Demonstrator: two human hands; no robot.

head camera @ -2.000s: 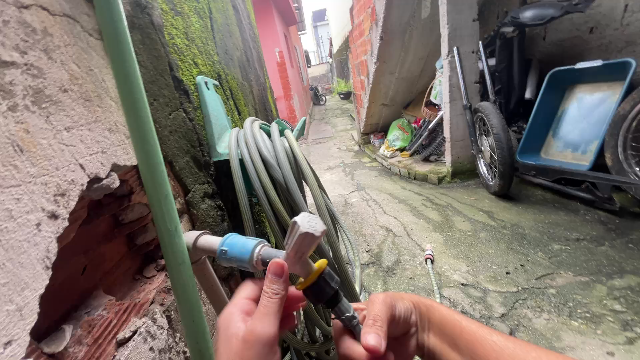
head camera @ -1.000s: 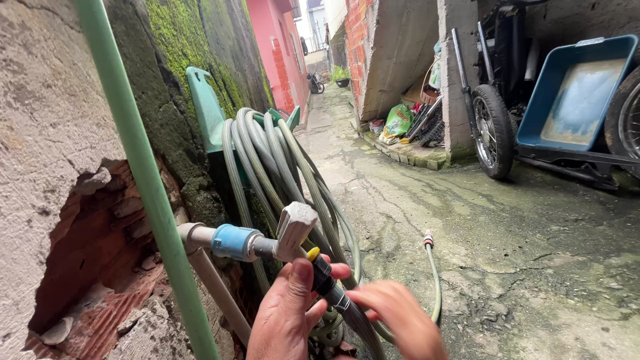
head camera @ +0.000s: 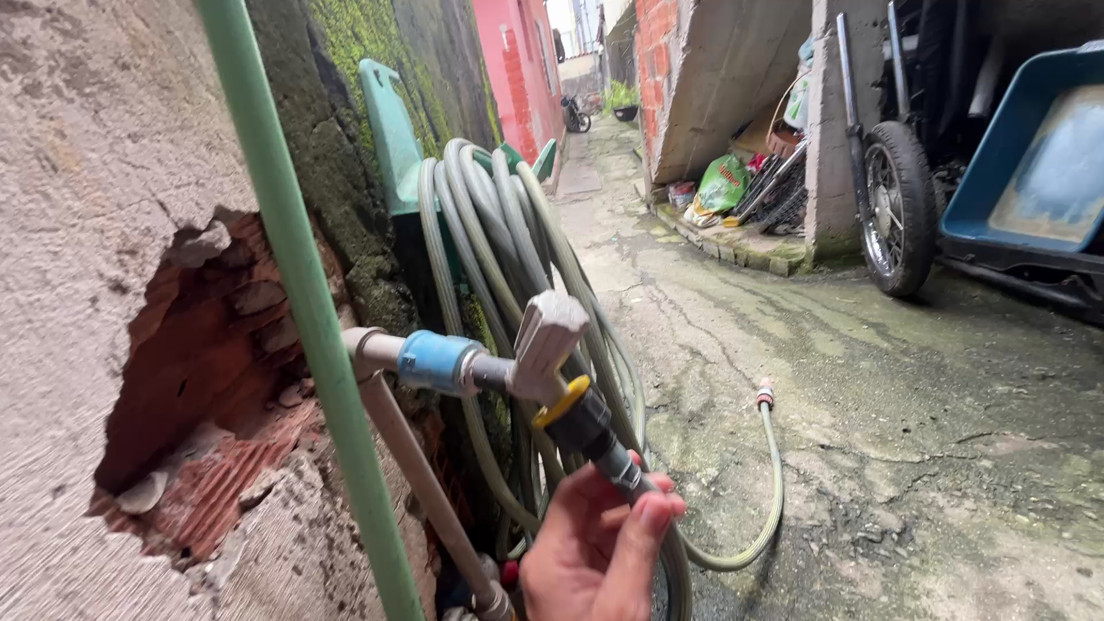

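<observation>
My left hand (head camera: 604,543) grips the garden hose (head camera: 625,470) just below its black connector (head camera: 582,423), thumb on the right side. The connector, with a yellow ring (head camera: 562,402), is on the outlet of a plastic tap (head camera: 539,354) with a pale, worn handle. A blue pipe coupling (head camera: 438,360) joins the tap to a beige elbow and pipe (head camera: 423,483) at the wall. Behind the tap, a coiled hose (head camera: 492,224) hangs on a green plastic holder (head camera: 392,138). My right hand is out of view.
A green pipe (head camera: 302,285) runs down in front of a broken hole (head camera: 207,379) in the wall. A hose end with a fitting (head camera: 765,397) lies on the cracked concrete. At the right are a motorcycle wheel (head camera: 897,207), a blue tub (head camera: 966,172) and a green bag (head camera: 723,184).
My right hand has left the view. My left hand has moved from beside the tap and connector down to the hose below them.
</observation>
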